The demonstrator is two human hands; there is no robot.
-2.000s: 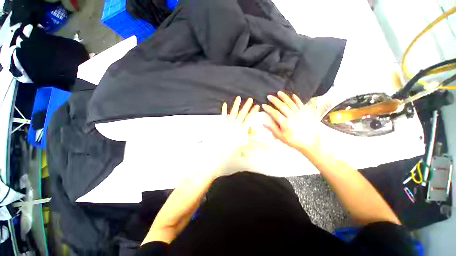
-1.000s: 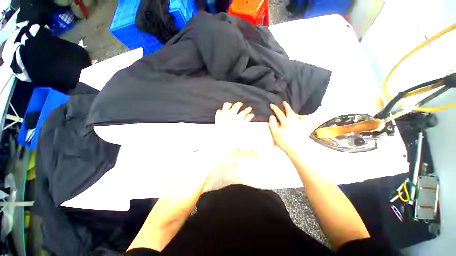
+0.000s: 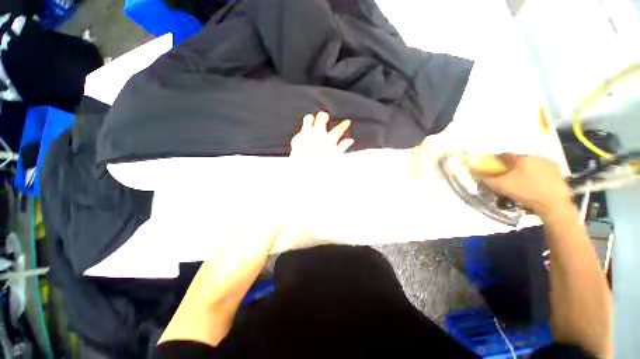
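Observation:
A dark grey garment lies across the far half of the white pressing table, smooth at its near edge and bunched behind. My left hand rests flat with fingers apart on the near edge of the cloth. My right hand is closed around the orange-tan handle of the steam iron, at the right of the table. The iron is blurred and its tip points to the upper left. It is apart from the garment. I cannot tell whether its soleplate touches the table.
Another dark garment hangs at the table's left end. Blue crates stand at the upper left, at the left and below the table. A yellow hose and a dark cable run at the right, beside a pale wall.
My right hand has left the cloth edge and taken hold of the iron, which has turned. My left hand stays on the cloth. The camera view has shifted.

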